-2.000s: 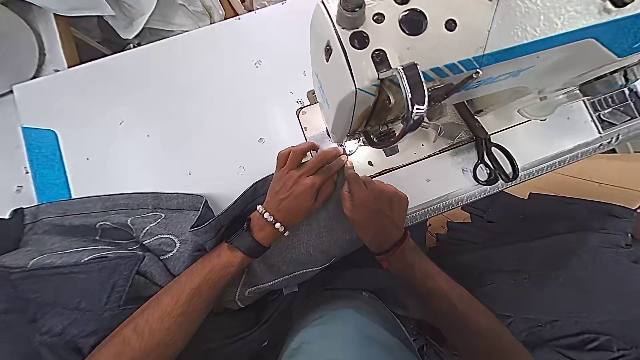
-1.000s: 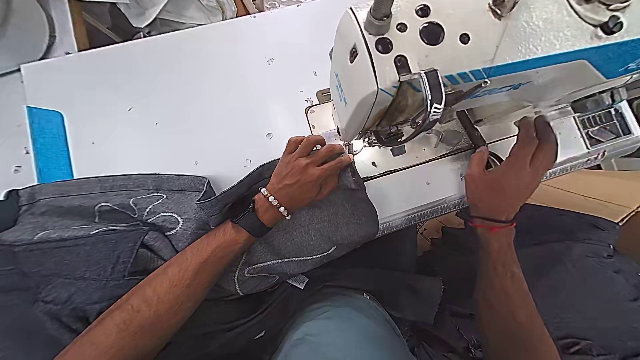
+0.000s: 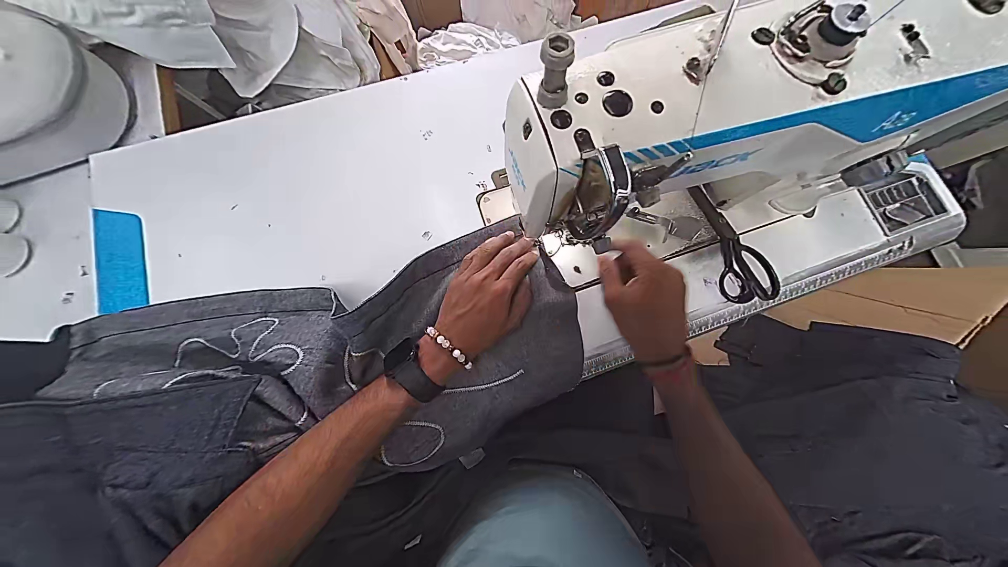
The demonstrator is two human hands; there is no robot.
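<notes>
My left hand (image 3: 490, 293), with a beaded bracelet and a black watch at the wrist, lies flat on dark grey denim cloth (image 3: 535, 346), its fingertips beside the needle area of a white and blue Jack sewing machine (image 3: 756, 142). White stitched outlines run over the cloth, which spreads left along the table edge. My right hand (image 3: 644, 295) is just right of the presser foot, fingers curled near a small dark piece (image 3: 602, 245); whether it grips that piece is unclear. Black-handled scissors (image 3: 746, 272) lie on the machine bed, right of this hand.
The white table (image 3: 315, 205) has a blue patch at its left and scattered thread bits. White cloth pieces (image 3: 268, 47) are piled behind it. A parts tray (image 3: 904, 203) is built into the bed's right end. Dark fabric (image 3: 850, 425) and cardboard (image 3: 890, 303) lie at the right.
My right hand went from the cloth by the needle to the scissors area, and is now back left near the presser foot. The scissors' handles show again. My left hand stays on the cloth.
</notes>
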